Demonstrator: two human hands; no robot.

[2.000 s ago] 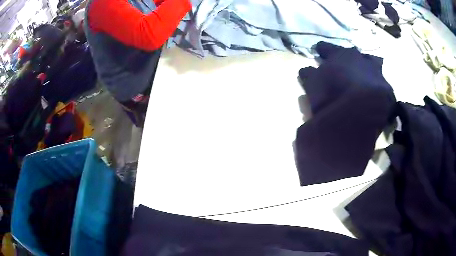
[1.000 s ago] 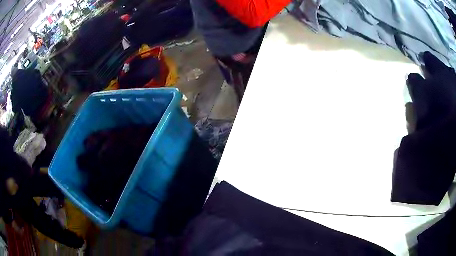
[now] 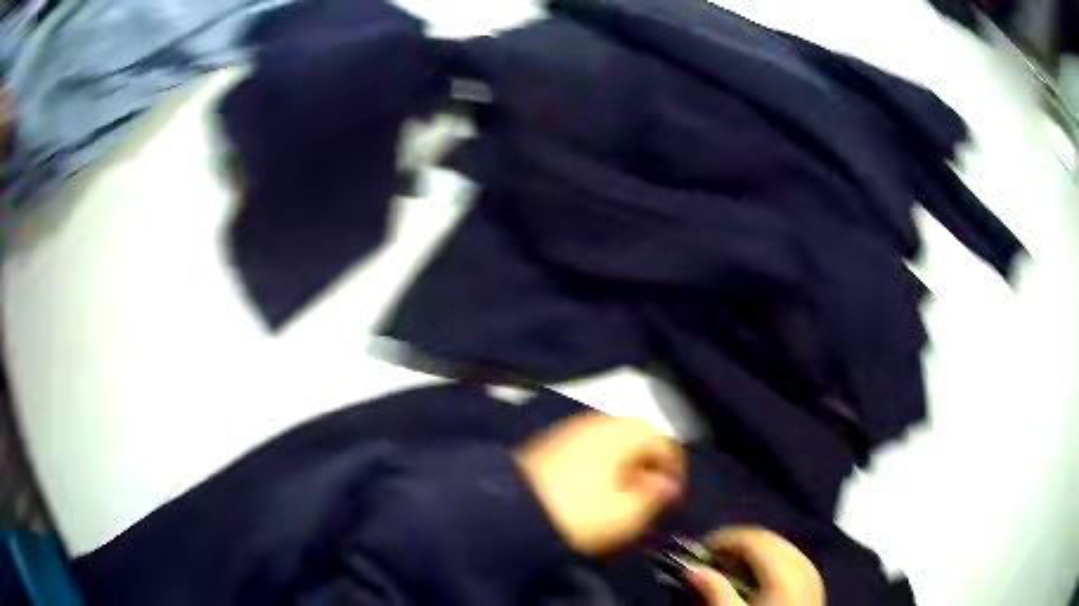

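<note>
A dark navy garment (image 3: 237, 539) lies across the near edge of the table. My left hand (image 3: 609, 483) is over it at bottom centre, blurred, with curled fingers; whether it pinches cloth or thread is unclear. Dark navy cloth reaches its wrist. My right hand (image 3: 763, 568) is just to the right and nearer, partly cut off by the bottom edge. It is curled around small thread snips (image 3: 683, 554), whose pale blades point towards the left hand, close to the cloth.
A large heap of navy garments (image 3: 710, 225) lies beyond my hands on the white table (image 3: 130, 391). A separate navy piece (image 3: 314, 178) lies left of it. Light grey-blue cloth (image 3: 107, 71) is at the far left. A blue bin's edge (image 3: 42, 568) shows bottom left.
The view has swung right, from the blue bin and the person in red sleeves to the navy heap. Both my hands and the snips have come into view.
</note>
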